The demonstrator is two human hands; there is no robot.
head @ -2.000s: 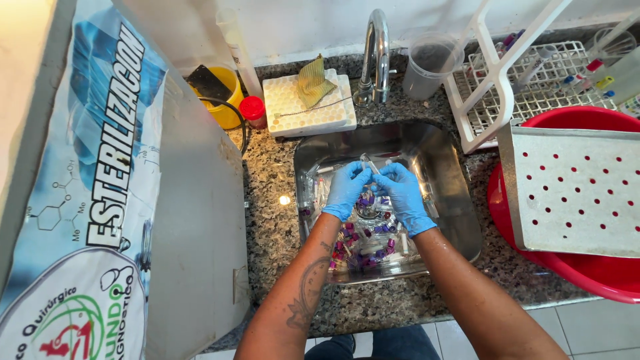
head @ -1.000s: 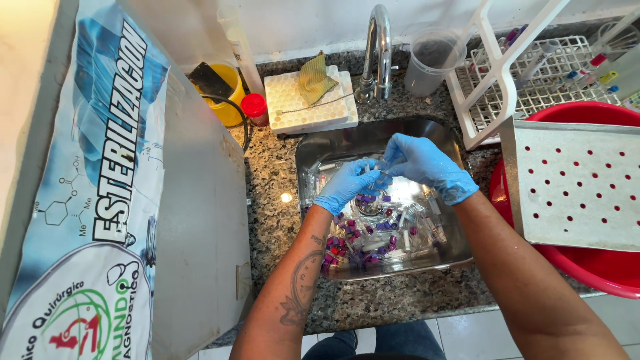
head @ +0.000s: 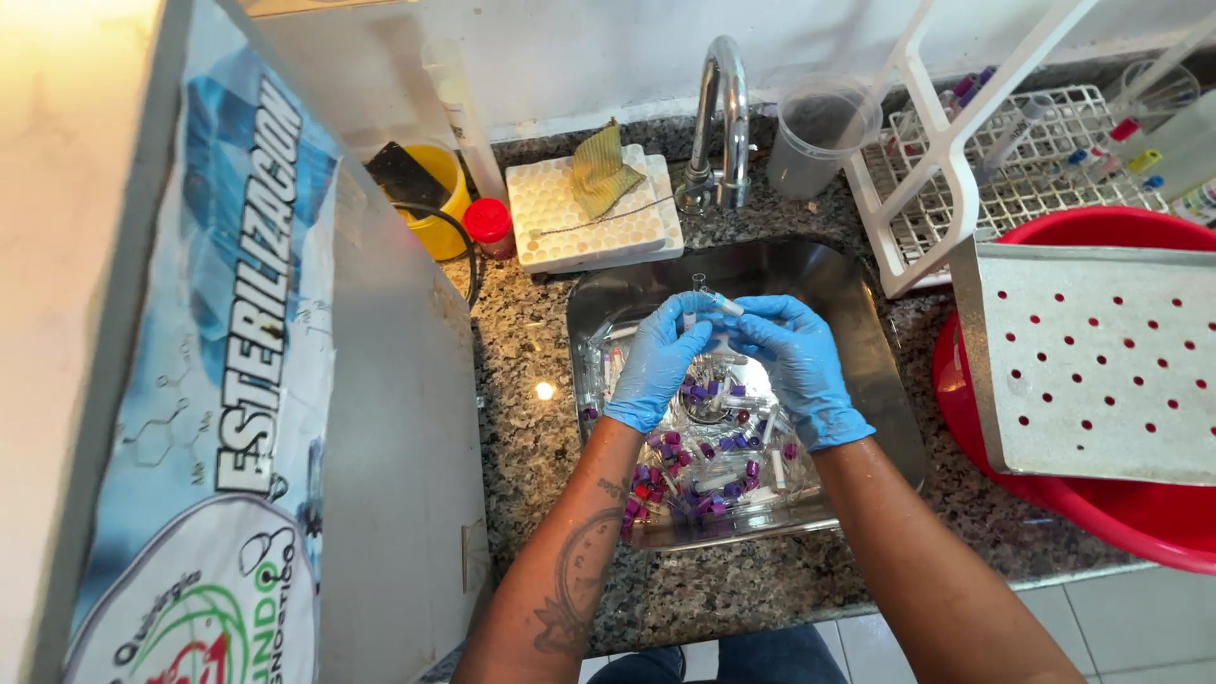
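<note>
Both my hands wear blue disposable gloves and meet above a stainless steel sink (head: 879,380). My left hand (head: 660,359) grips a clear test tube (head: 698,283) held nearly upright, its open top showing above the fingers. Between the fingertips of my right hand (head: 793,361) is another small tube with a whitish label (head: 724,303), slanting toward my left hand. Below them, the sink holds many clear tubes and purple tube caps (head: 731,489), with a few red ones among them. The fingers hide the lower parts of both held tubes.
A chrome faucet (head: 727,123) rises behind the sink. Left of it are a white foam tube rack (head: 589,233), a red-capped container (head: 489,226) and a yellow tub (head: 442,180). On the right stand a clear plastic cup (head: 822,138), a white wire rack (head: 1026,180) and a perforated metal tray (head: 1102,361) over a red basin (head: 959,418).
My right hand was raised higher and farther over my left a second ago; now it is lower, to the right, with the fingertips of both hands close together.
</note>
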